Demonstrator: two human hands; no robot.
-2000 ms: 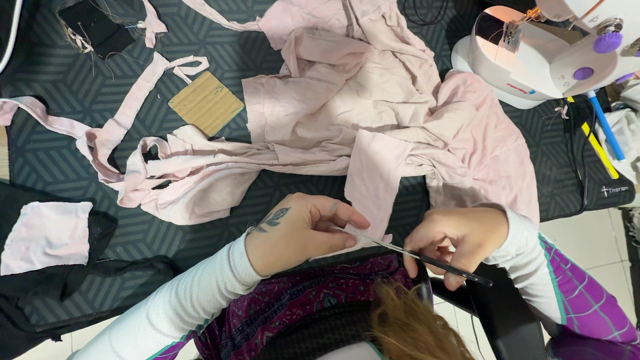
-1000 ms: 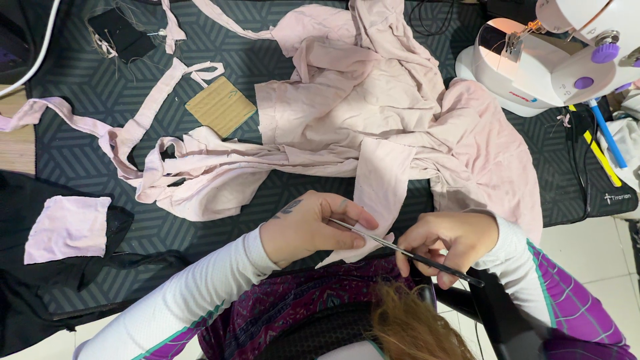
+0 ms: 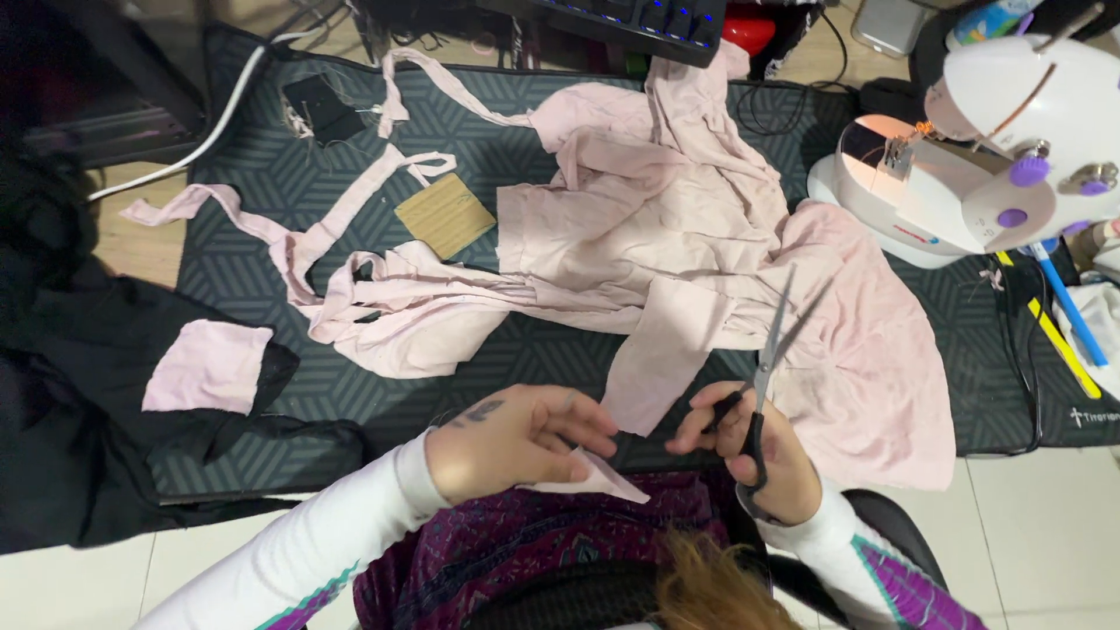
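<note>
My left hand (image 3: 525,442), at the near edge of the table, pinches a small piece of pale pink fabric (image 3: 599,479) between thumb and fingers. To its right, my right hand (image 3: 757,446) holds scissors (image 3: 770,350) with black handles, their blades slightly apart and pointing away from me. Beyond both hands lies a crumpled pale pink garment (image 3: 647,219), and one fabric flap (image 3: 669,359) of it hangs toward me between the hands. Pink fabric strips (image 3: 324,227) trail off to the left.
A white sewing machine (image 3: 980,166) stands at the right, near blue (image 3: 1067,297) and yellow (image 3: 1059,341) tools. A square wooden piece (image 3: 446,217) lies by the garment. A pink fabric square (image 3: 208,366) rests on black cloth (image 3: 96,376) at the left; a keyboard (image 3: 647,22) is at the far edge.
The scissors have moved away from the pink fabric at my left hand; they now point upward in the view with blades parted. The piece in my left hand is apart from the flap. The view shows more of the table.
</note>
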